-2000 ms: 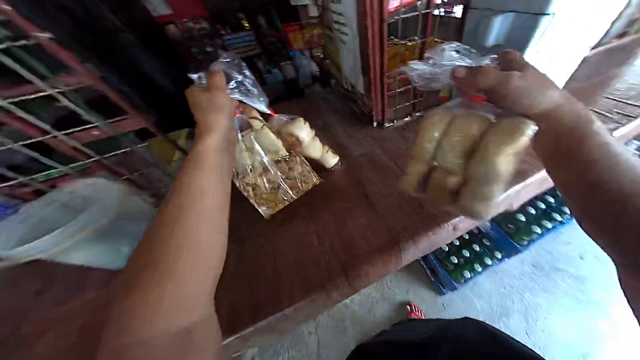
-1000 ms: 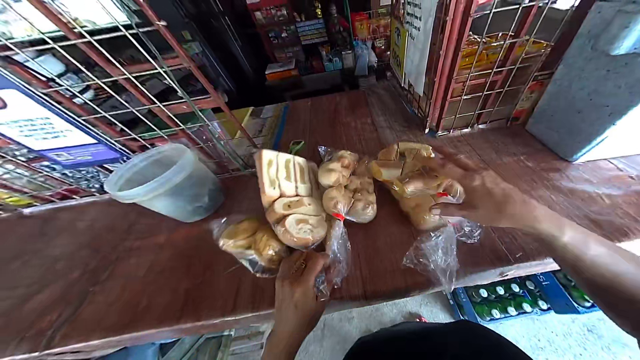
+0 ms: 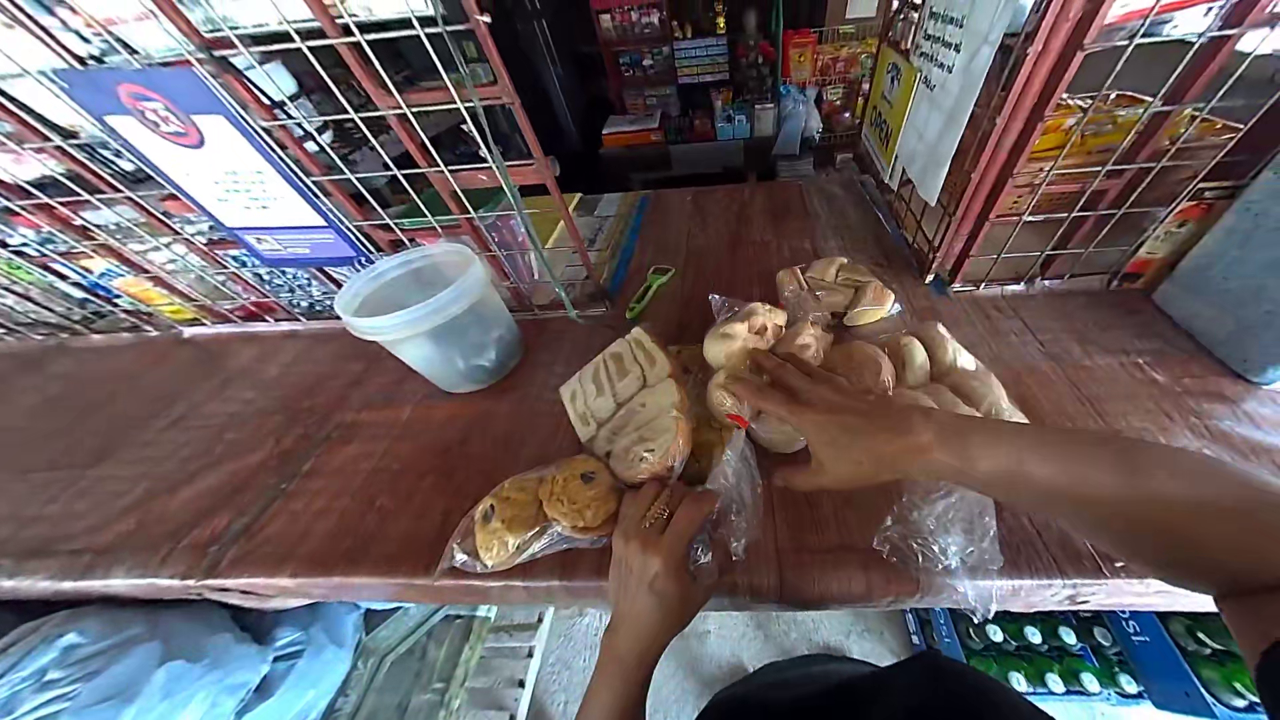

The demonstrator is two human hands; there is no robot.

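Several clear plastic bags of bread lie together on the brown wooden counter. My left hand pinches the near end of the bag of sliced swirl bread; a bag of round brown buns lies just left of it. With fingers spread, my right hand rests on a bag of pale rolls with a red tie. Right of and partly under that hand sits a bag of longer rolls. Folded bread pieces lie behind. What lies beneath the swirl bread is mostly hidden.
A translucent plastic tub stands at the left by a metal grille. A green peeler-like tool lies behind the bread. Another grille and a grey block are at the right. Crates of green bottles stand below the counter edge.
Two seconds ago my right hand held the bag of longer rolls above the counter; now that bag lies down. Since one second ago, my right hand has moved left onto the red-tied bag.
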